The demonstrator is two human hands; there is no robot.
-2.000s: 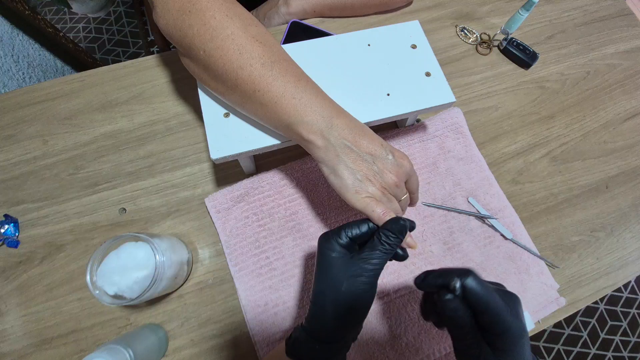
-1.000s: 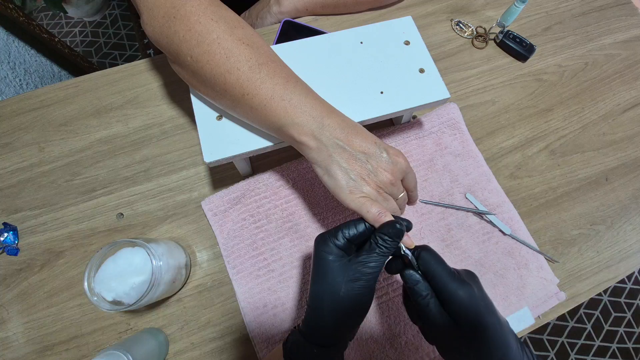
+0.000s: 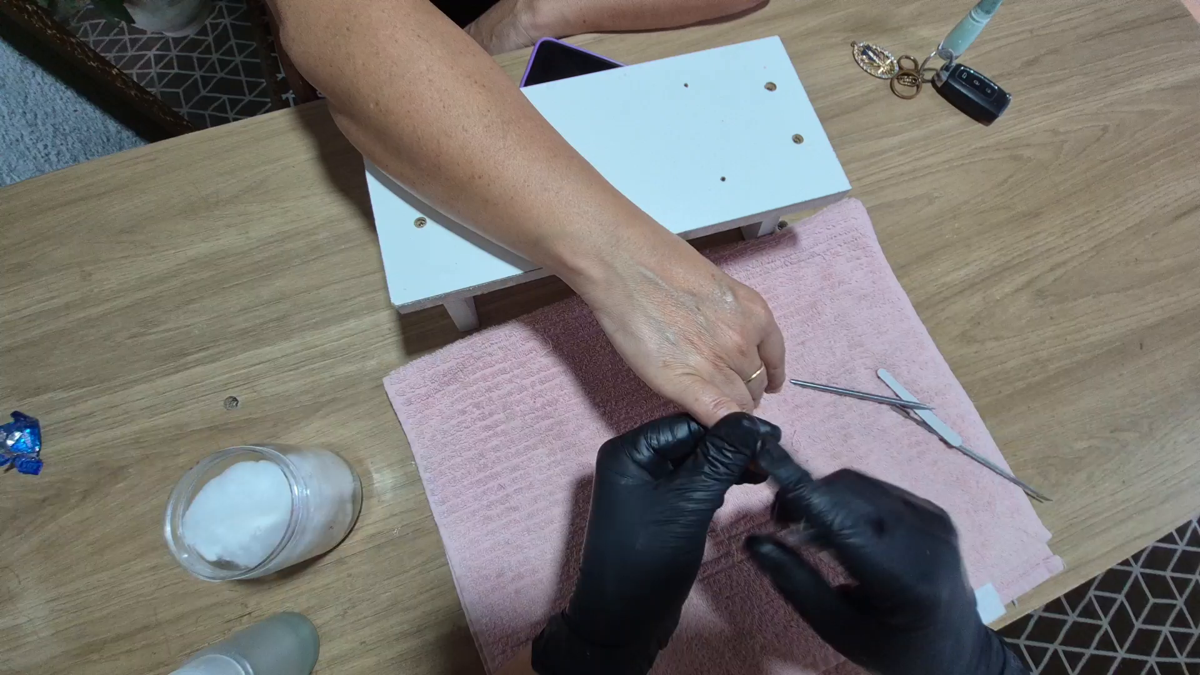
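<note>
In a black glove, my left hand (image 3: 670, 506) pinches a fingertip of another person's hand (image 3: 698, 328), which wears a ring and reaches in palm down over a pink towel (image 3: 506, 422). My right hand (image 3: 862, 553), also black-gloved and slightly blurred, has its index finger extended against that fingertip and its thumb apart; whether its curled fingers hold a tool is hidden. To the right on the towel lie a slim metal manicure tool (image 3: 853, 392) and, crossing it, a metal tool with a flat pale handle (image 3: 919, 408).
A white raised armrest board (image 3: 694, 141) stands under the forearm, a phone (image 3: 567, 64) behind it. At left are a jar of white cotton pads (image 3: 323, 497), a frosted bottle (image 3: 272, 647) and a blue foil wrapper (image 3: 21, 442). A car key (image 3: 973, 92) with keyrings lies top right.
One second ago my right hand held a shiny metal tool at the fingertip; that tool no longer shows, and the index finger is now extended there. My left hand keeps its pinch.
</note>
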